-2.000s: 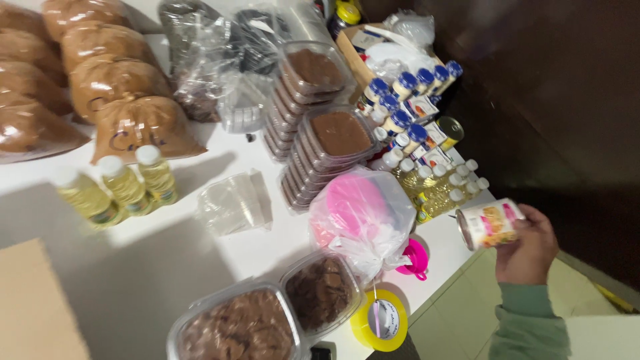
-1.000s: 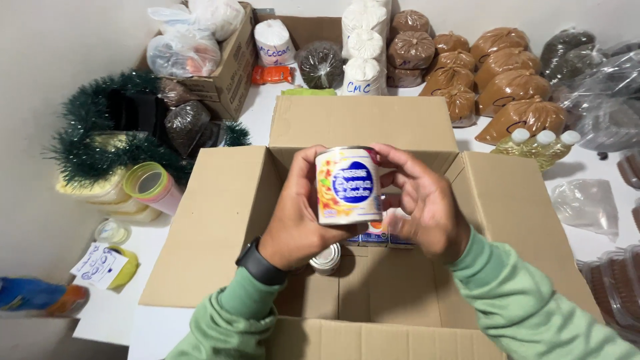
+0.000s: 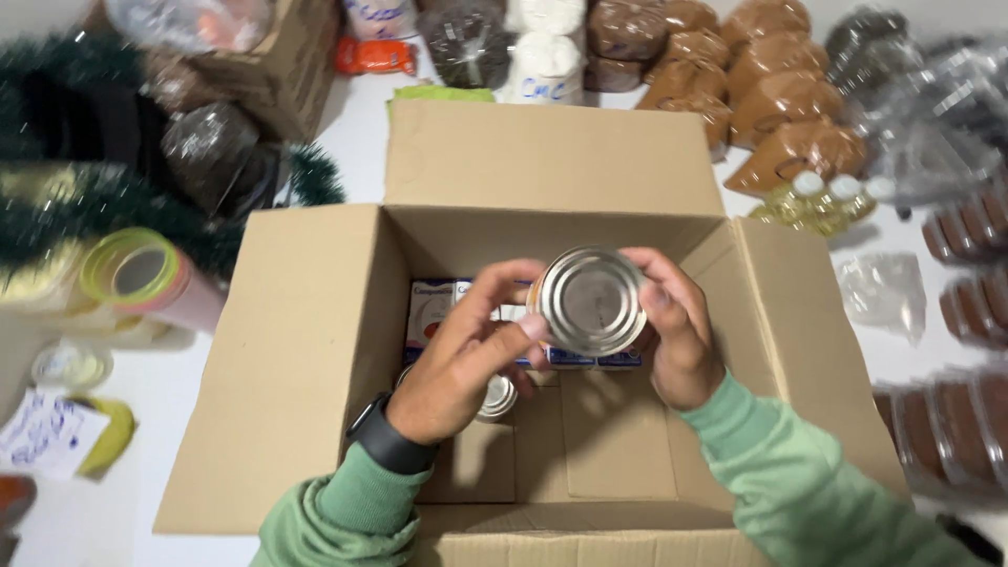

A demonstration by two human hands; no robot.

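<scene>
Over an open cardboard box (image 3: 299, 346), my left hand (image 3: 472, 354) and my right hand (image 3: 677, 327) hold a tin can (image 3: 594, 301) between them, its ridged metal end facing me. Small Campomona cartons (image 3: 430, 311) stand in a row along the box's far side, partly hidden by my hands. Below my left hand another can (image 3: 498, 396) rests inside the box, with its metal end up; a further can rim beside it is mostly hidden. A dark watch is on my left wrist.
Bags of brown powder (image 3: 795, 153) and oil bottles (image 3: 844, 193) stand back right. Brown-filled clear containers (image 3: 953, 425) line the right side. White bags (image 3: 543, 71) stand behind the box. Stacked cups (image 3: 150, 272), green tinsel (image 3: 315, 175) and another carton (image 3: 303, 79) are left.
Two seconds ago my right hand held a can out at the right, beyond the table edge. The view has swung to the box, and both hands have turned the can from its label to its metal end.
</scene>
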